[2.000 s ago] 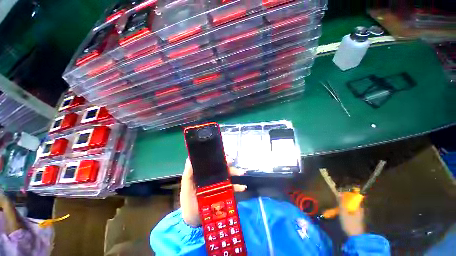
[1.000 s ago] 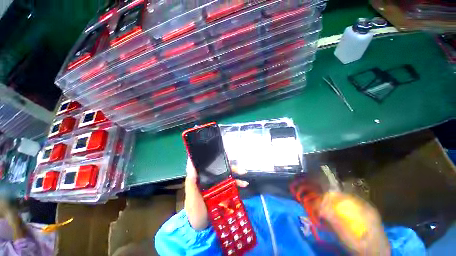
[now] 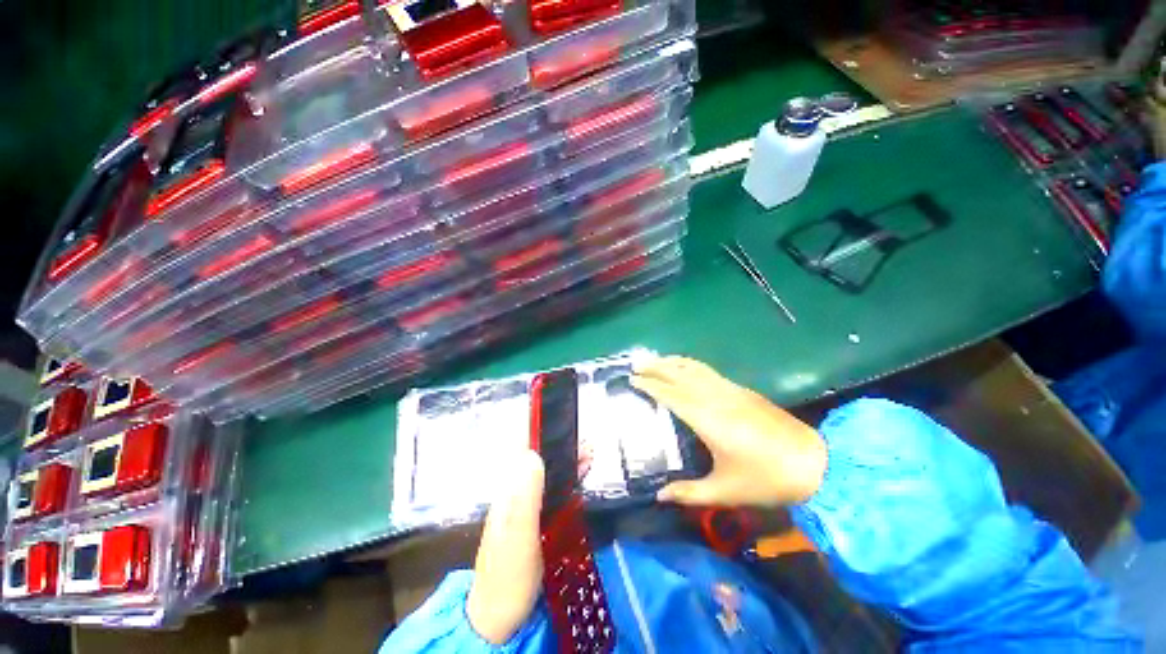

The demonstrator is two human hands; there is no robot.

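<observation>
My left hand (image 3: pixel 509 549) holds an open red flip phone (image 3: pixel 559 498) upright above the bench edge, dark screen half up and keypad half down. My right hand (image 3: pixel 742 434) is at the right end of the lens tray (image 3: pixel 460 447), a flat white-clear sheet at the bench edge. Its thumb and fingers are spread around a dark rectangular piece (image 3: pixel 692 450), seemingly a lens panel; how firmly it is gripped is hard to see. The phone hides part of the tray.
A tall stack of clear trays with red phones (image 3: pixel 422 192) stands at left and centre. An open blister tray (image 3: pixel 192 511) is at far left. A white bottle (image 3: pixel 783 160), tweezers (image 3: pixel 760 282) and black frames (image 3: pixel 850 243) lie right. Another person's blue sleeve (image 3: pixel 1142 243) is at far right.
The view has shifted right. My right hand has let go of the yellow-orange blow gun and moved up to the lens tray. The phone has turned more edge-on.
</observation>
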